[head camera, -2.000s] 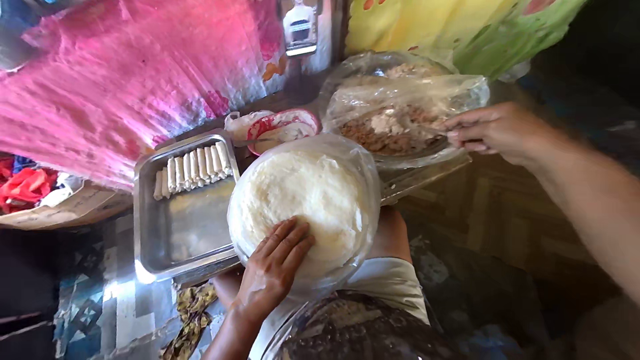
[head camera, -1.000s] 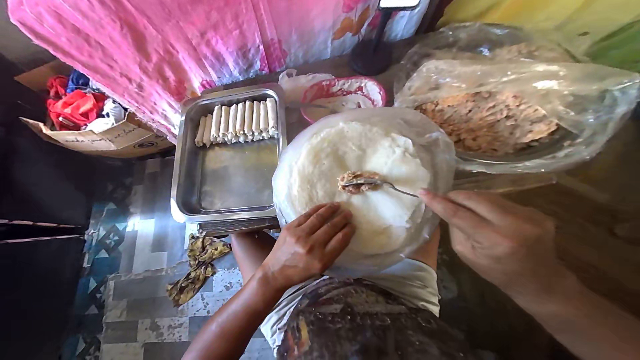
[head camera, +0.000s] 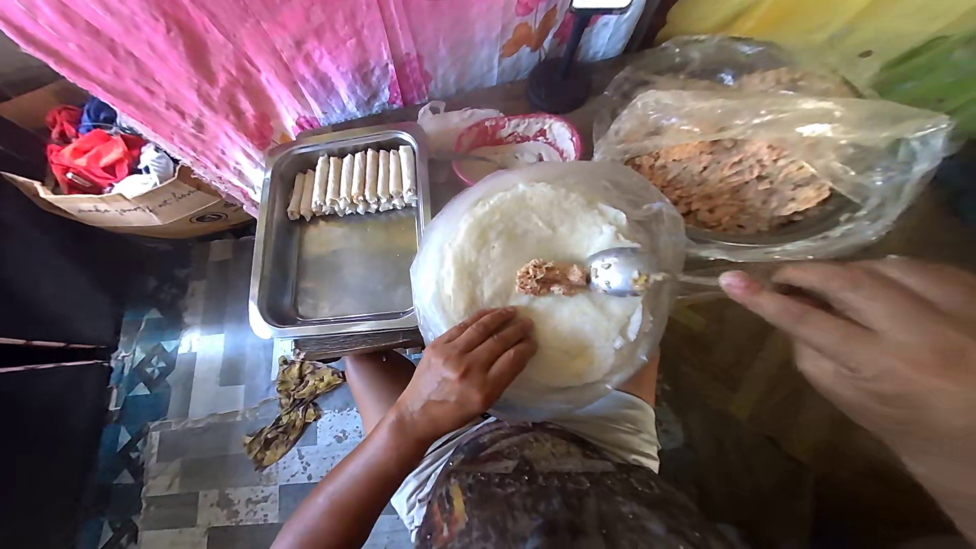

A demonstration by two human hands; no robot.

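A round stack of thin white wrappers [head camera: 488,244] lies in clear plastic over my lap. On it is a short strip of ground filling [head camera: 550,277]. My right hand [head camera: 862,328], somewhat blurred, grips the handle of a metal spoon [head camera: 618,271], whose bowl touches the right end of the strip. My left hand [head camera: 473,370] rests with its fingers on the lower left of the wrappers. Behind, at the right, a basin holds a mass of ground filling [head camera: 732,187] under a clear plastic bag [head camera: 877,145].
A steel tray [head camera: 259,290] at the left holds a row of rolled wrappers [head camera: 366,179]. Behind the stack stands a pink-rimmed bowl [head camera: 576,137] with white paste. A dark stand [head camera: 560,84] is by the pink curtain [head camera: 320,61]. A cardboard box [head camera: 137,210] and a rag [head camera: 293,404] lie lower left.
My right hand has come from the filling bag to the wrappers with the spoon. The filling, a clump by the spoon one second ago, now lies as a strip, and the hand has moved right.
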